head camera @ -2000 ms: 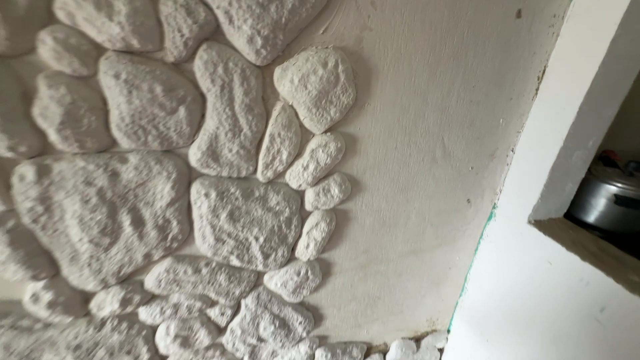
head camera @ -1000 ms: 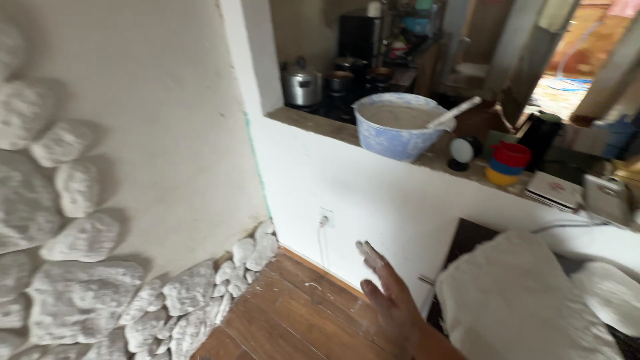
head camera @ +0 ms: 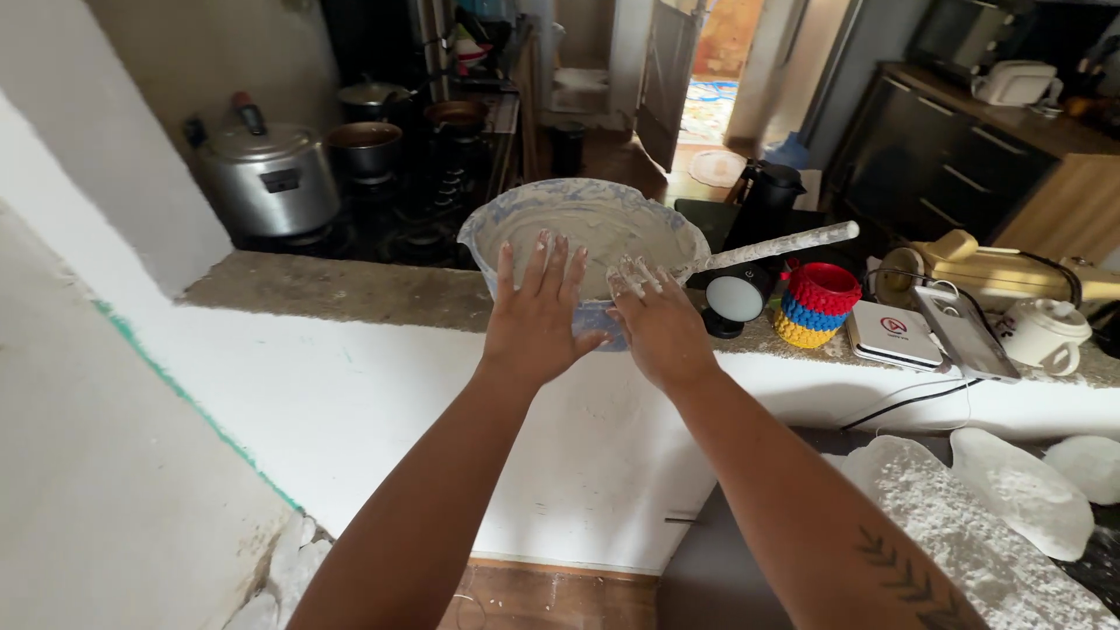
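A blue-and-white plastic basin [head camera: 691, 229] of wet grey-white paste [head camera: 604, 223] stands on the rough ledge of a half wall. Over its near rim my left hand [head camera: 538, 319] is spread palm down, with paste on the fingertips. Beside it, my right hand [head camera: 656, 324] has its fingers over the basin's right part, thickly coated with paste. Neither hand holds anything; whether the fingertips touch the paste cannot be told. A paste-smeared stick-like handle [head camera: 783, 243] leans out over the basin's right rim.
On the ledge [head camera: 350, 284], right of the basin, are a round lamp-like device [head camera: 735, 297], a crocheted pot [head camera: 816, 306], a white box [head camera: 894, 335] and a teapot [head camera: 1043, 332]. A pressure cooker [head camera: 267, 179] stands behind, left. White stone-like slabs [head camera: 980, 534] lie at lower right.
The view has swung right from the stone-textured wall to the ledge. One hand showed low in front of the half wall a second ago; now both hands are at the basin.
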